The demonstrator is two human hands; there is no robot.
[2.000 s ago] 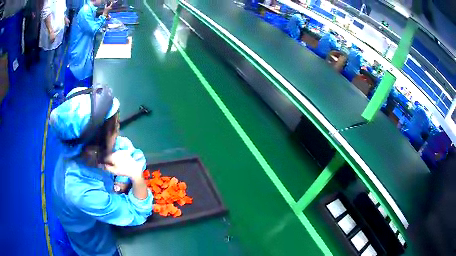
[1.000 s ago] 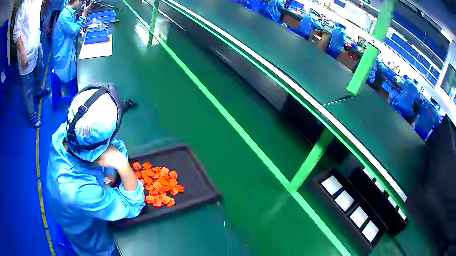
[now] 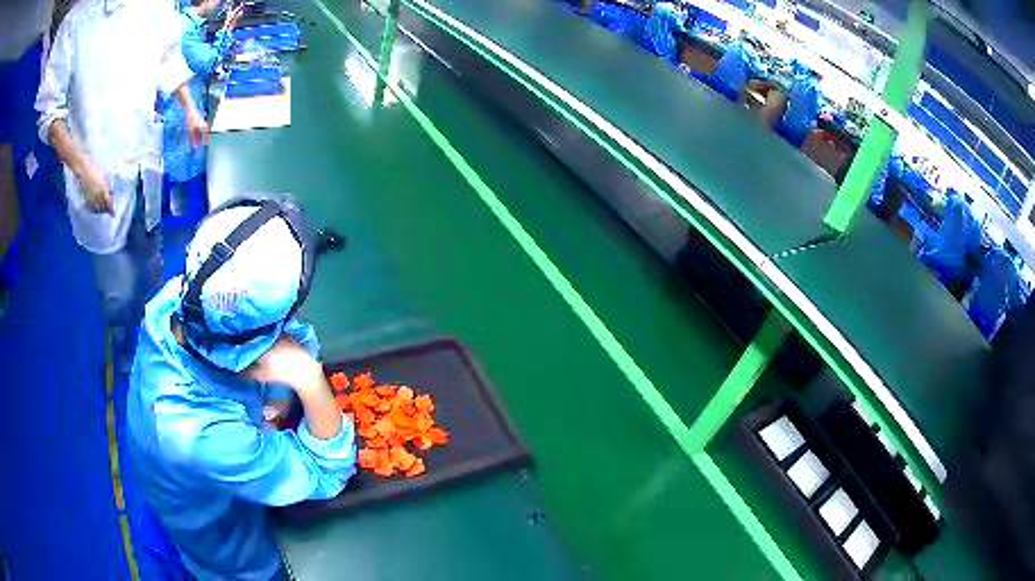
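Neither of my hands is in the picture. In front of me a shallow black tray point(image 3: 474, 420) lies on the green bench point(image 3: 431, 533). A loose pile of orange caps point(image 3: 393, 426) is in its left part. Another worker in a light-blue coat point(image 3: 216, 431) and cap leans over the tray's left side, one bare hand raised near the head. What that hand holds is hidden. The dark end of a black handle unit point(image 3: 329, 238) shows on the bench just beyond the worker's head.
Black trays with white pieces point(image 3: 808, 474) lie at the lower right. A green post point(image 3: 865, 176) rises from the rail. A person in a white coat point(image 3: 114, 125) is in the aisle at left. Blue trays point(image 3: 255, 77) and a pale board point(image 3: 252, 110) lie farther up the bench.
The view has shifted a little. The person in white has come nearer along the aisle. The leaning worker's head has lowered and turned since the earliest frame, and the handle unit is more hidden.
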